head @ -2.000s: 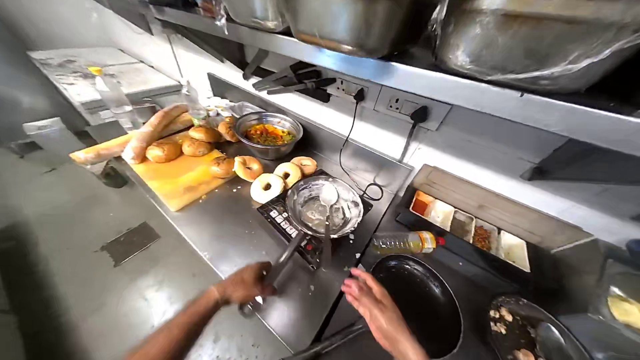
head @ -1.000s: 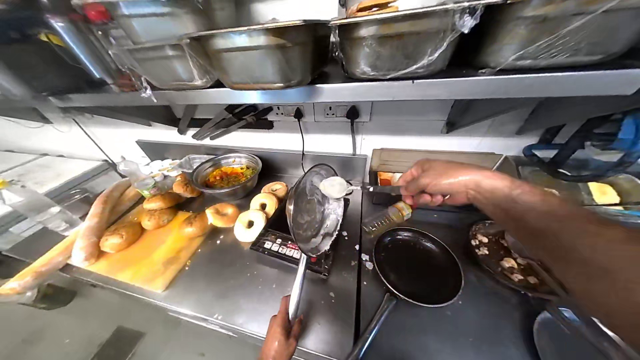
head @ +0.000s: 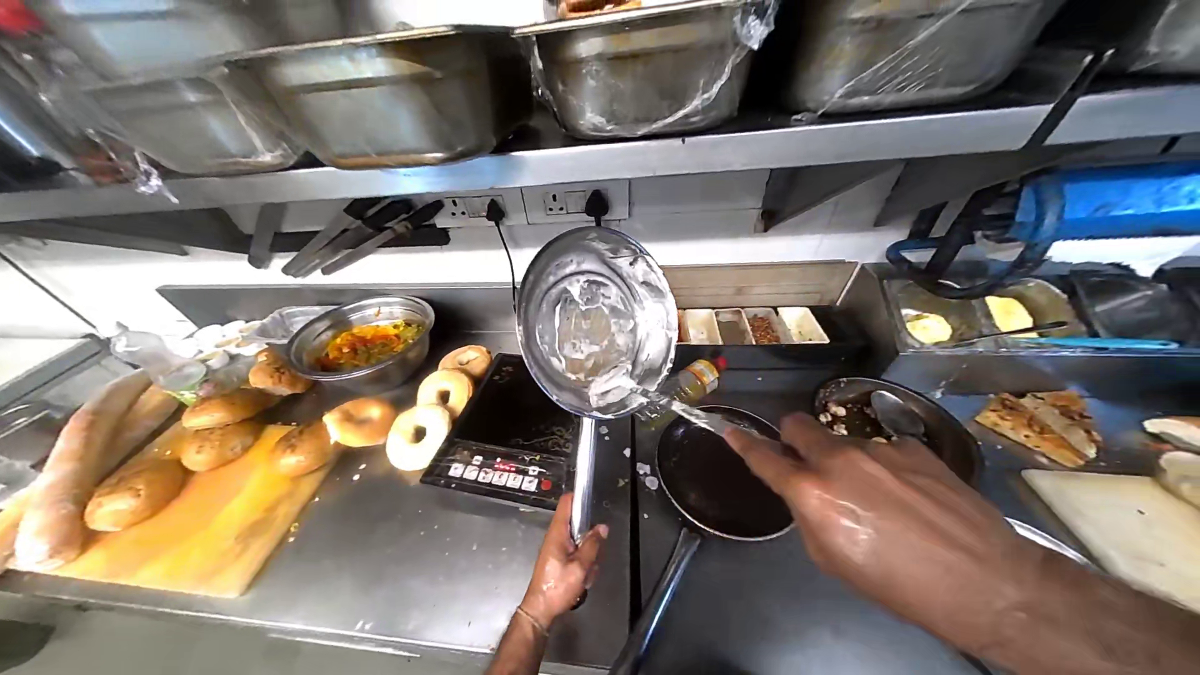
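Note:
My left hand (head: 561,562) grips the handle of a steel frying pan (head: 586,319), which is raised and tilted so its inside faces me; a white, pasty residue coats it. My right hand (head: 872,525) holds a spoon (head: 689,412) by its handle, with its white-coated end against the pan's lower inner wall. Left of and below the raised pan lies a black induction cooktop (head: 516,422). A dark non-stick frying pan (head: 722,473) rests under and beside my right hand, and an oil bottle (head: 694,380) lies behind it.
Bagels (head: 418,437), a steel bowl of chopped vegetables (head: 361,342) and bread rolls on a yellow cutting board (head: 206,553) are at left. At right are a pan with a spoon (head: 947,441), flatbread pieces (head: 1041,427) and a white board (head: 1116,516). A steel shelf (head: 656,155) holding pans runs overhead.
The steel pan, on the cooktop two seconds ago, was lifted and tilted. Both hands were apart from the spoon earlier; my right hand now holds it. The view has swung toward the right.

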